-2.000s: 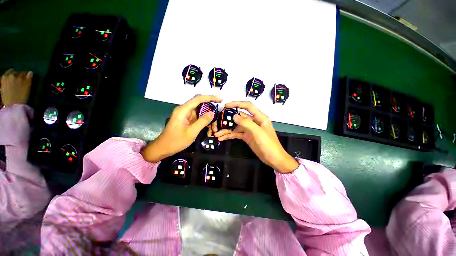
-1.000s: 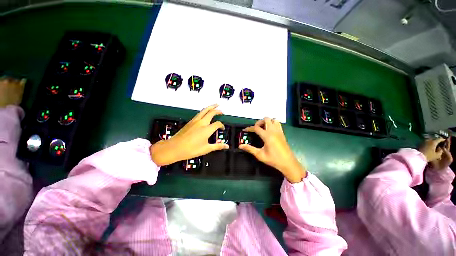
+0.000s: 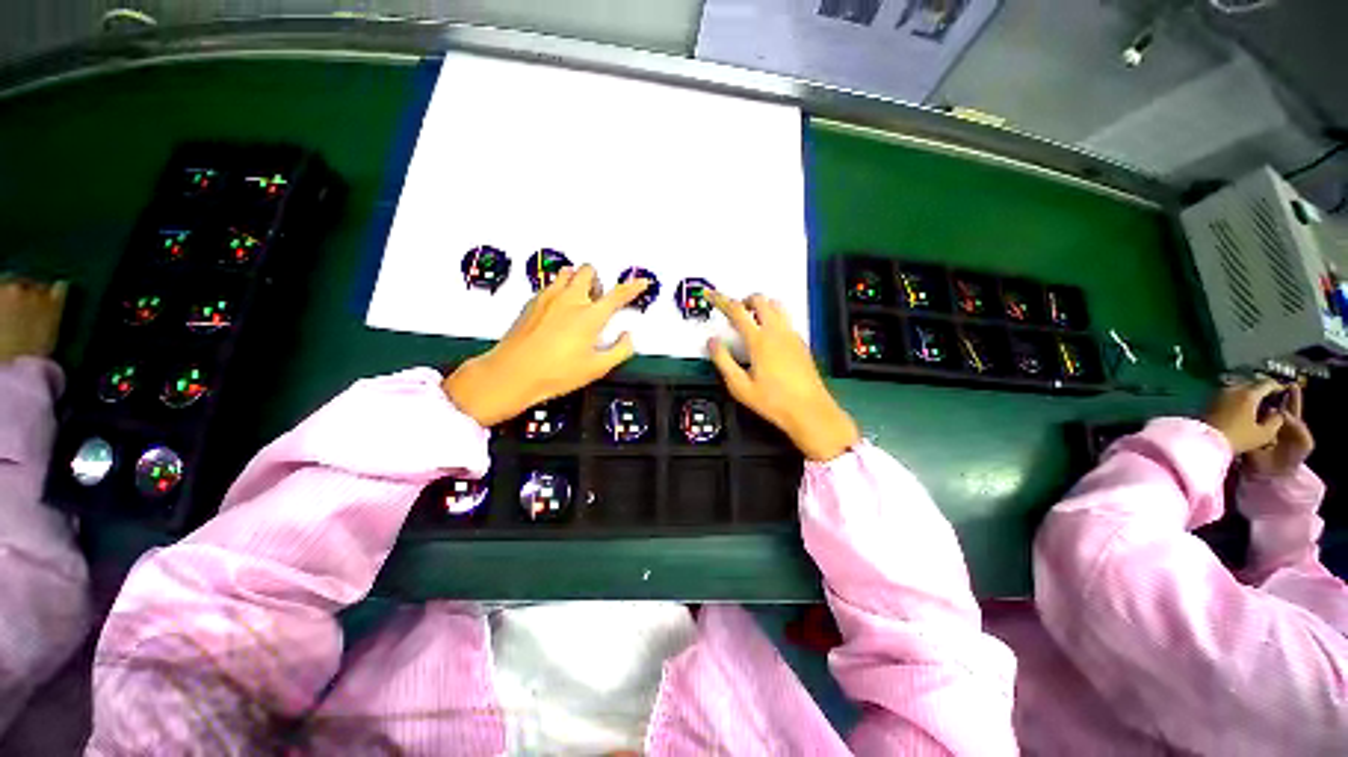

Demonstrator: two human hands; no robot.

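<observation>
Several round black watch heads stand in a row on the white sheet (image 3: pixel 591 163). My left hand (image 3: pixel 547 348) reaches over the sheet's near edge, a fingertip at the third watch head (image 3: pixel 639 287); its fingers also partly cover the second watch head (image 3: pixel 547 268). My right hand (image 3: pixel 776 370) has a fingertip at the rightmost watch head (image 3: pixel 695 297). Both hands have spread fingers and hold nothing clear to see. The black compartment tray (image 3: pixel 633 488) lies in front of me with watch heads in its back row and left front pockets; my left wrist hides part of it.
A filled black tray (image 3: pixel 222 296) lies lengthwise at the left, another (image 3: pixel 961 318) at the right. Neighbours' pink sleeves (image 3: pixel 1168 547) show on both sides. A pale boxy instrument (image 3: pixel 1257 266) stands at the far right. A metal rail (image 3: pixel 591 67) runs along the bench's far edge.
Both hands came from holding watch heads to the tray's back row, let them go there, and moved forward to the row on the sheet. The camera view has shifted.
</observation>
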